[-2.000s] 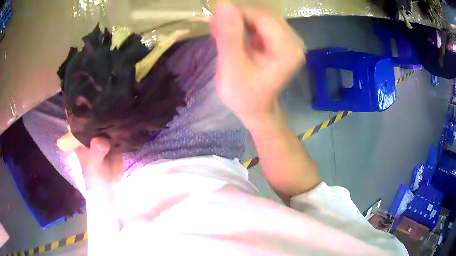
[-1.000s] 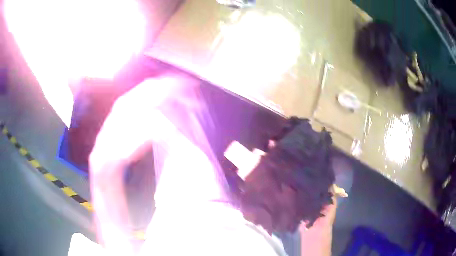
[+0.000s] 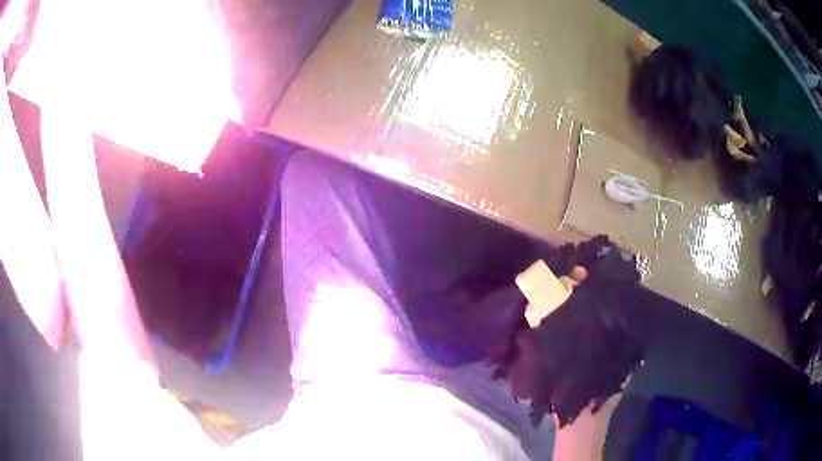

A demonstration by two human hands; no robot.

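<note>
A black jagged hair-like piece is held over my lap, just off the table edge. A pale tan squarish block sticks out of its upper left side. My right hand comes up from the bottom and grips the piece from beneath. Most of its fingers are hidden, and a small pinkish tip shows beside the block. My left arm stretches up the left side, overexposed. My left hand is lost in glare near a large white sheet or bag, and its grip cannot be seen.
The shiny brown table bears a cardboard square with a small white dish and thin swab. Black clumps with tan parts line its far side. A blue-and-white packet lies at the top. A blue-edged bin stands beside my leg.
The black piece has gone from my left hand to my right. My left arm has reached out to the left. The view has turned, showing the table and the blue packet.
</note>
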